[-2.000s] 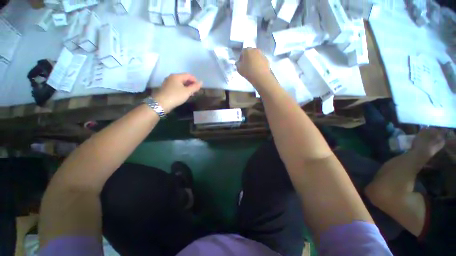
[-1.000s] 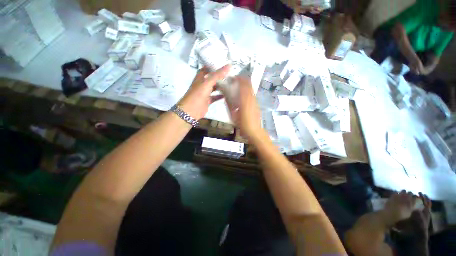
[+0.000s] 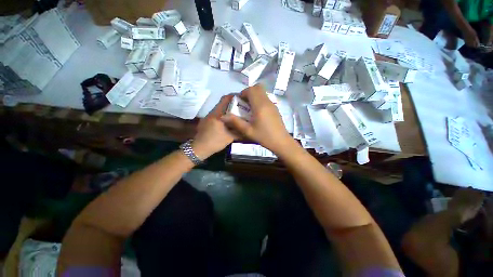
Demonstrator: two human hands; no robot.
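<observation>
My left hand [image 3: 214,130] and my right hand [image 3: 263,118] come together near the table's front edge, both closed around a white product box [image 3: 239,108] with small dark print. Only the box's upper part shows between the fingers; the rest is hidden. Just below the table edge, a few finished cartons [image 3: 253,152] lie in a brown tray. Several white boxes stand and lie beyond my hands, such as an upright one [image 3: 284,72]. An open carton with its flap out [image 3: 352,127] lies to the right.
Printed sheets [image 3: 175,100] and a black bundle [image 3: 98,93] lie left on the white-covered table [image 3: 197,73]. A dark upright item [image 3: 204,14] stands at the far side. Fanned stacks [image 3: 40,48] lie far left. Another person's arm [image 3: 444,227] is at lower right.
My left hand has moved right and joined my right hand around a box. One second ago they were higher on the table view, blurred, over the boxes. The camera view has shifted.
</observation>
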